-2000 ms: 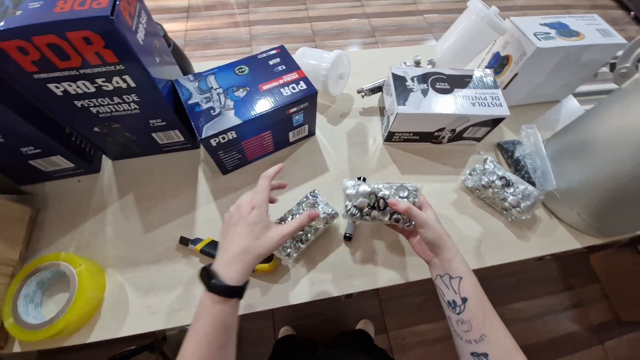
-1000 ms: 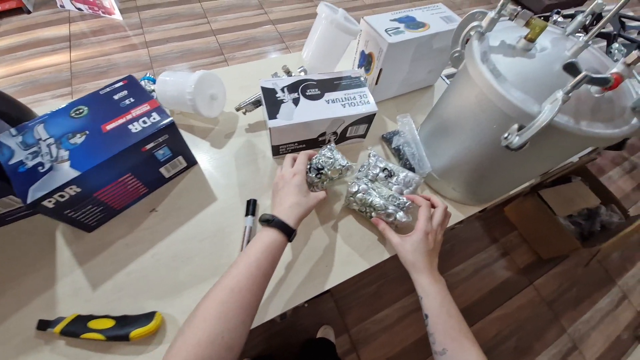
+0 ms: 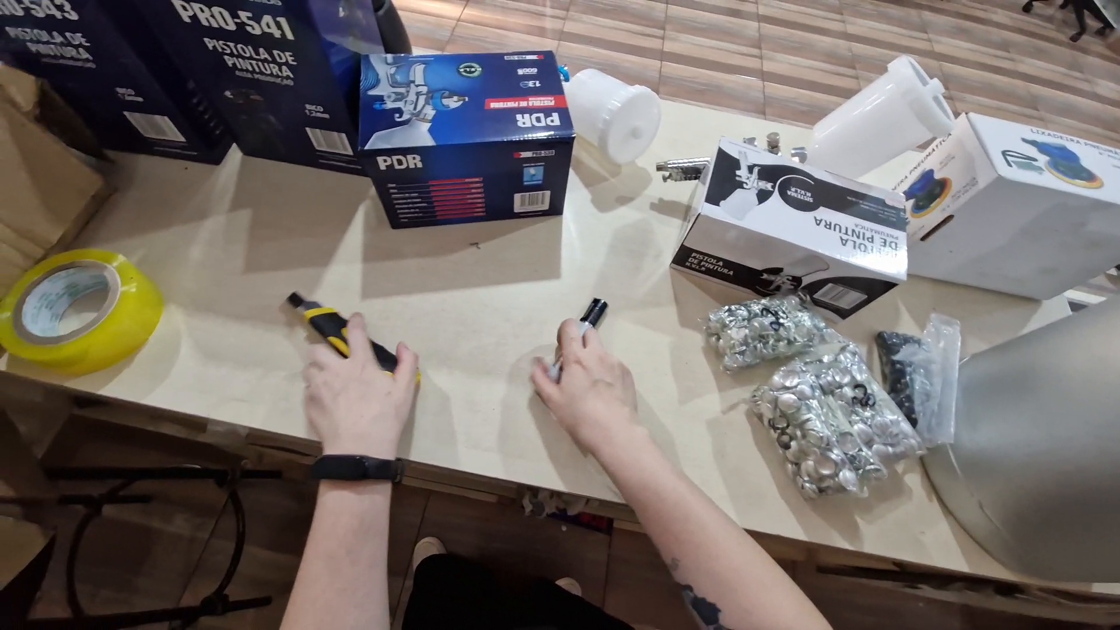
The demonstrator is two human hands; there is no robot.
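Observation:
My left hand (image 3: 360,385), with a black band at its wrist, grips a black and yellow utility knife (image 3: 325,325) lying on the pale table. Farther right, my right hand (image 3: 588,376) has its fingers around a marker (image 3: 595,312) with a black cap; its lower part is partly hidden. Clear bags of silvery metal parts (image 3: 809,429) lie to the right of my right hand, one small bag (image 3: 761,331) behind the others. A clear bag with black pieces (image 3: 899,376) is beside them.
A roll of yellow tape (image 3: 131,306) lies at the left edge. Along the back stand blue PDR boxes (image 3: 468,188), a white plastic cup (image 3: 617,114), a black and white spray gun box (image 3: 796,227) and a white sander box (image 3: 1024,227). A grey metal tank (image 3: 1041,446) stands at the right.
Both hands have left the bags of metal parts, which now lie together at the right. My left hand has taken hold of the knife, my right hand the marker. The view has swung left.

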